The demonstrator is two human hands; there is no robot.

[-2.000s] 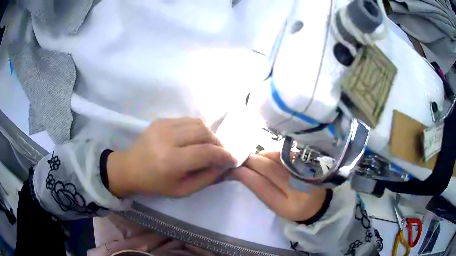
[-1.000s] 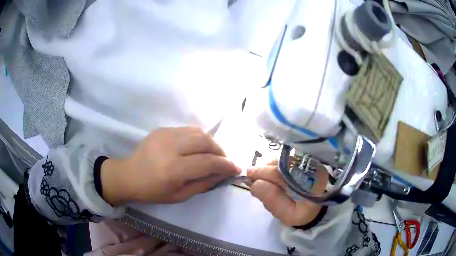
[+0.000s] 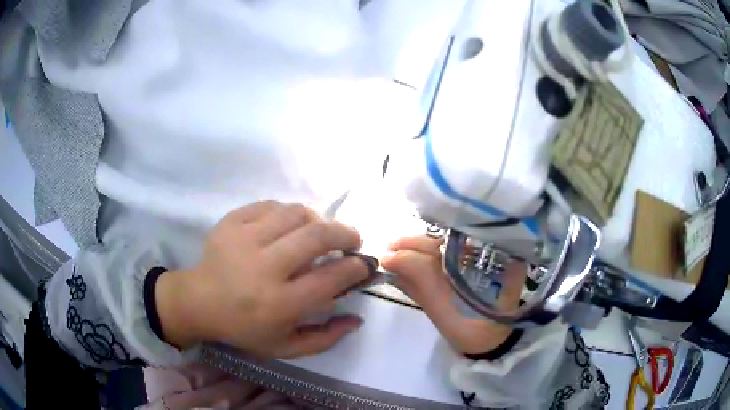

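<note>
A large garment panel [image 3: 200,104], smooth and whitish with a textured grey side at the left, lies left of the sewing machine head [image 3: 488,104]. My left hand [image 3: 264,276] pinches the panel's near edge, with a small grey fold [image 3: 364,260] between its fingers. My right hand [image 3: 448,292] is at the same edge, its fingertips next to the left ones and partly hidden behind the metal finger guard. The lamp glare washes out the needle area, so the presser foot and needle are unclear.
Scissors [image 3: 639,380] with yellow and red handles lie at the lower right. A measuring tape [image 3: 296,388] runs along the table's front edge. Grey fabric [image 3: 688,40] is piled at the upper right. A black strap [image 3: 680,308] hangs by the machine arm.
The left hand's fingers have spread and bent over the edge, with its thumb lower. The right fingertips have straightened beside them. The panel has shifted slightly left.
</note>
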